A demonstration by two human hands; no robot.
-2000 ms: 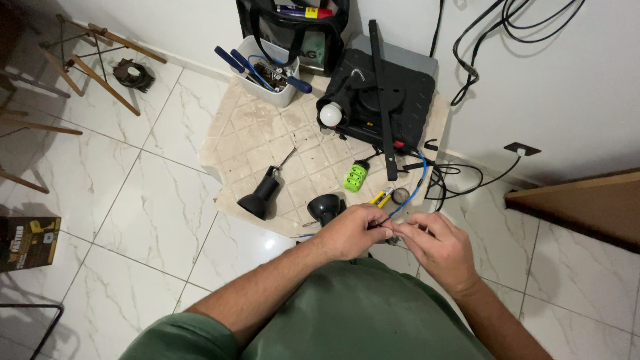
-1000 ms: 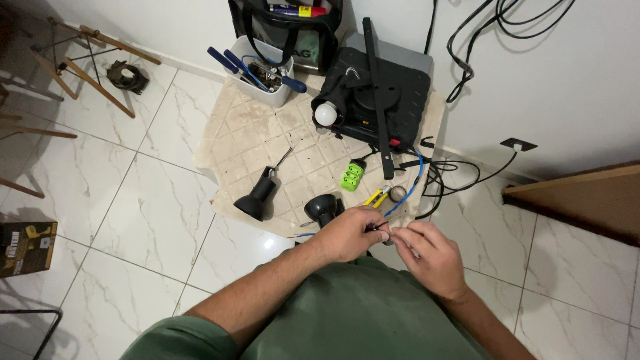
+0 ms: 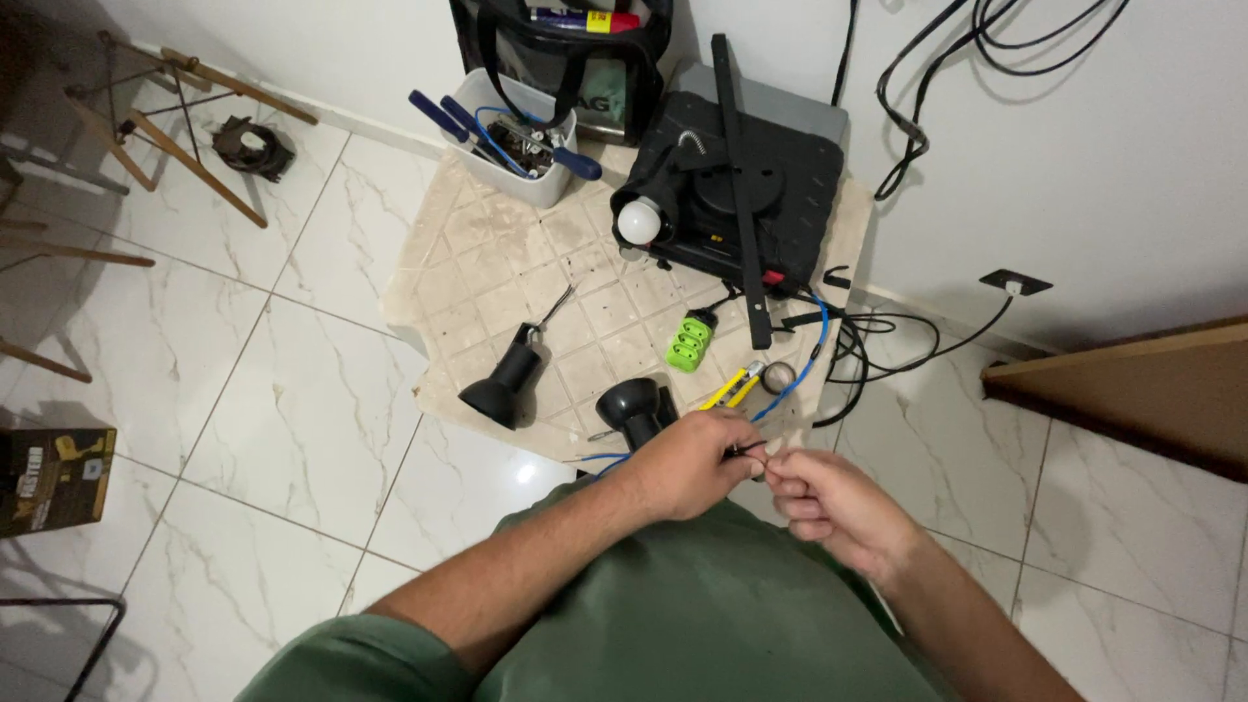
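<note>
My left hand pinches a thin dark wire between thumb and fingers. Close against it on the right, my right hand has its fingertips closed on the wire's end. Just beyond the hands lie yellow-handled pliers, a roll of tape and a blue cable. A black lamp head stands by my left wrist, and a second black lamp head with wires from its neck lies farther left. A green multi-socket outlet rests behind the pliers.
On the stained table stand a white tub of screwdrivers and hardware, a black bag, and a black case carrying a metal bar and a lamp with a bulb. Black cables run to a wall outlet.
Both hands stay together at the table's near edge, with small shifts of the fingers on the wire. The objects on the table have not moved.
</note>
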